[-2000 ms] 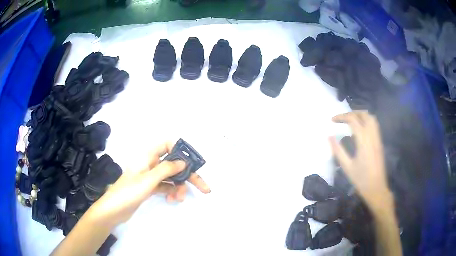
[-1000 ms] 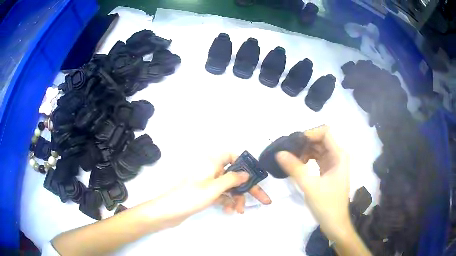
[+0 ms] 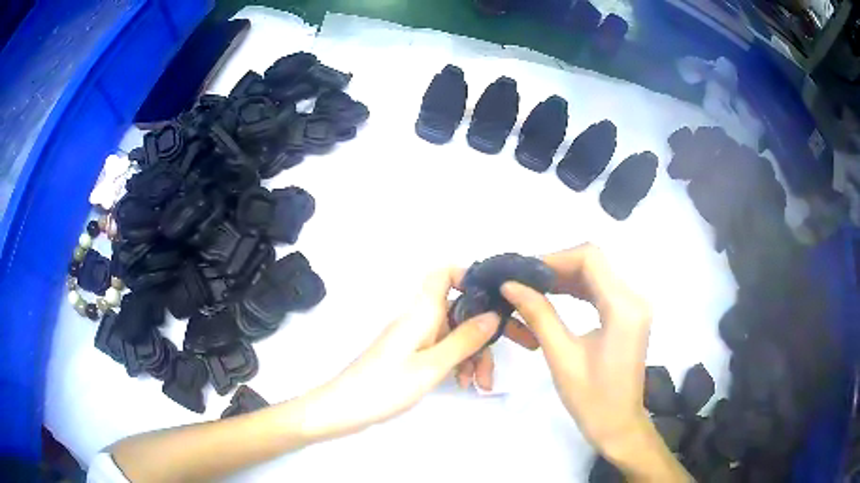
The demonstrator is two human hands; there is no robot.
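My left hand (image 3: 462, 341) holds a black square buckle half (image 3: 469, 307) between thumb and fingers, near the centre of the sheet. My right hand (image 3: 585, 330) holds a black tapered buckle half (image 3: 514, 271) by thumb and fingertips. The two halves touch and overlap; how far they are joined is hidden by the fingers. Several joined buckles (image 3: 493, 115) lie spaced in a slanting row at the top centre.
A heap of square halves (image 3: 207, 236) lies at left, with a beaded bracelet (image 3: 85, 274) and dark flat object (image 3: 195, 71) beside it. Tapered halves (image 3: 745, 208) are heaped at right. Blue bin walls (image 3: 57, 151) stand at both sides of the white sheet (image 3: 377, 198).
My right hand has come in from the right heap with a tapered half and brought it against the square half in my left hand. The view has shifted, moving the row rightward in the picture.
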